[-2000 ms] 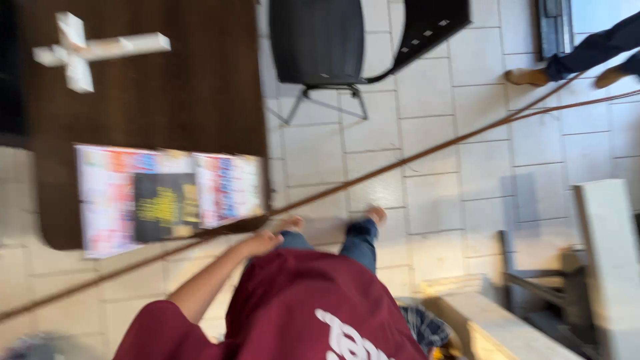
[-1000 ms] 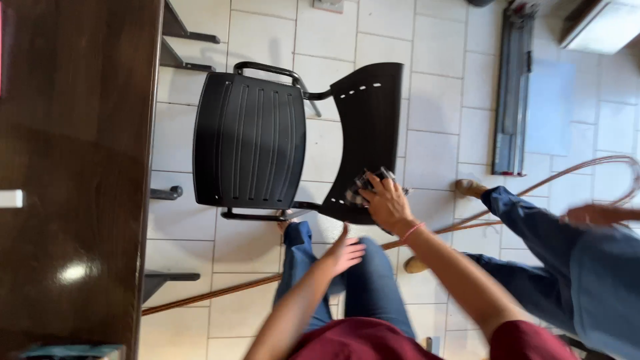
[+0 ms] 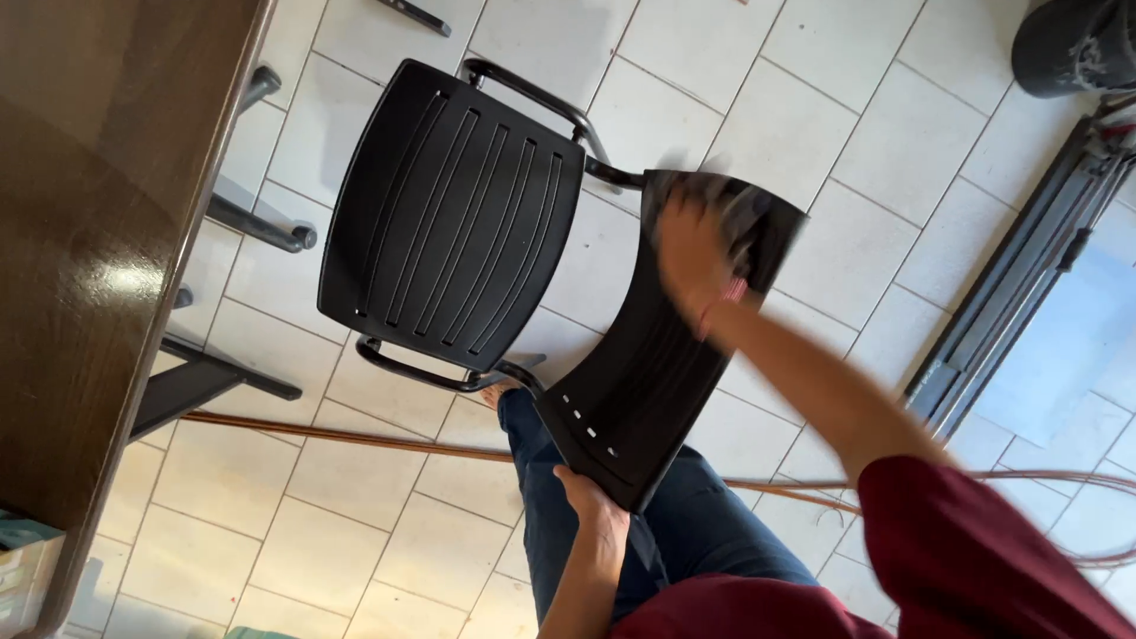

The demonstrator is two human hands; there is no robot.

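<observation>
A black plastic chair (image 3: 453,213) with a grooved seat and a curved backrest (image 3: 621,355) stands in front of me. My left hand (image 3: 596,510) grips the lower corner of the backrest. Near the backrest's upper end, my right hand (image 3: 697,244) presses a crumpled dark cloth (image 3: 745,217) against its surface; both are blurred by motion. Metal armrest tubes run along both sides of the seat.
A dark wooden table (image 3: 98,177) edges the left side, with dark metal legs beneath. Orange-brown cables (image 3: 346,435) cross the tiled floor behind my legs. At the right lie a long metal-framed item (image 3: 1012,257) and a black bucket (image 3: 1065,44).
One second ago my left hand was off the backrest; now it grips its lower corner. My right hand with the cloth has moved to the backrest's far end. The other person has left the view.
</observation>
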